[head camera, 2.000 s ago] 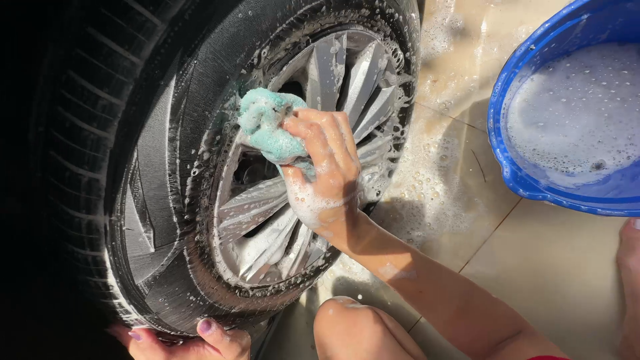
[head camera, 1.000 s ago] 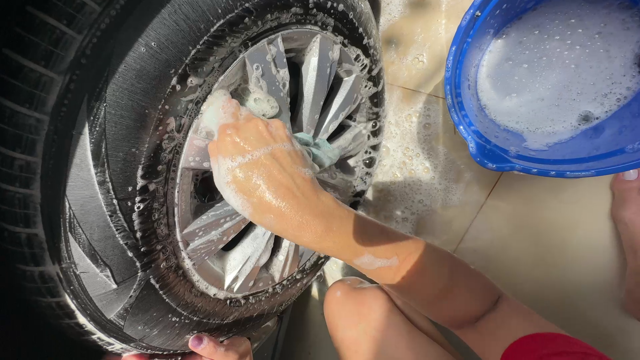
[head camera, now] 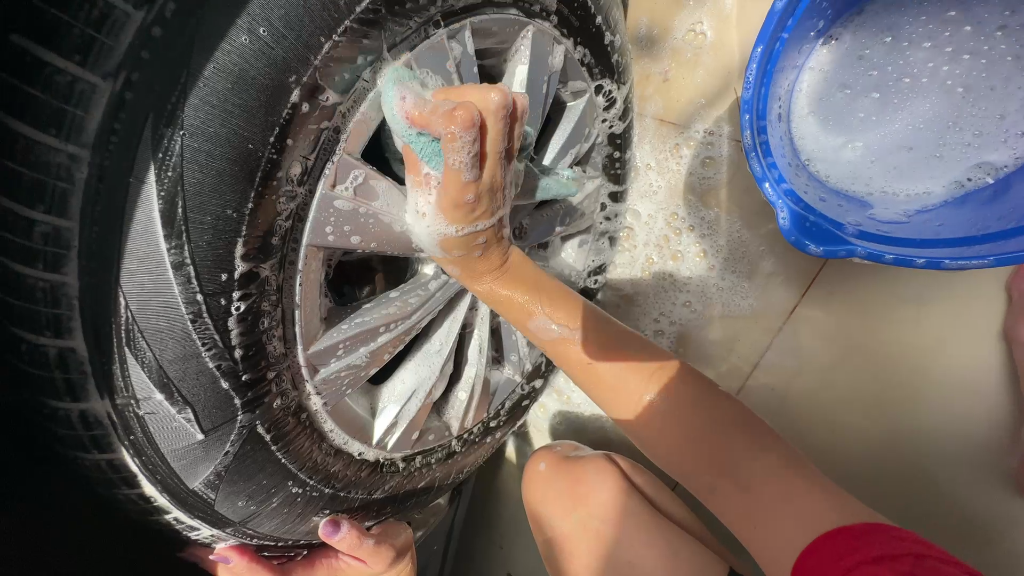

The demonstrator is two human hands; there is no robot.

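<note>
My right hand (head camera: pixel 468 172), covered in suds, is closed on a wet teal cloth (head camera: pixel 416 120) and presses it to the upper spokes of a silver alloy wheel rim (head camera: pixel 384 320). Part of the cloth sticks out to the right of the hand, over the spokes. Foam and bubbles coat the rim and the black rubber tire (head camera: pixel 208 200) around it. At the bottom, my left hand (head camera: pixel 344 552) rests against the tire's lower edge with thumb and fingers apart; the frame's lower edge cuts it off.
A blue plastic basin (head camera: pixel 788 216) of sudsy water stands at the upper right. Foam (head camera: pixel 672 232) lies on the tiled floor (head camera: pixel 864 360) between basin and wheel. My bent knee (head camera: pixel 584 496) is below my right forearm, and part of a foot shows at the right edge.
My right hand has kept the cloth and moved about over the upper spokes, its grip and wrist angle shifting. My left hand stays at the tire's lower edge.
</note>
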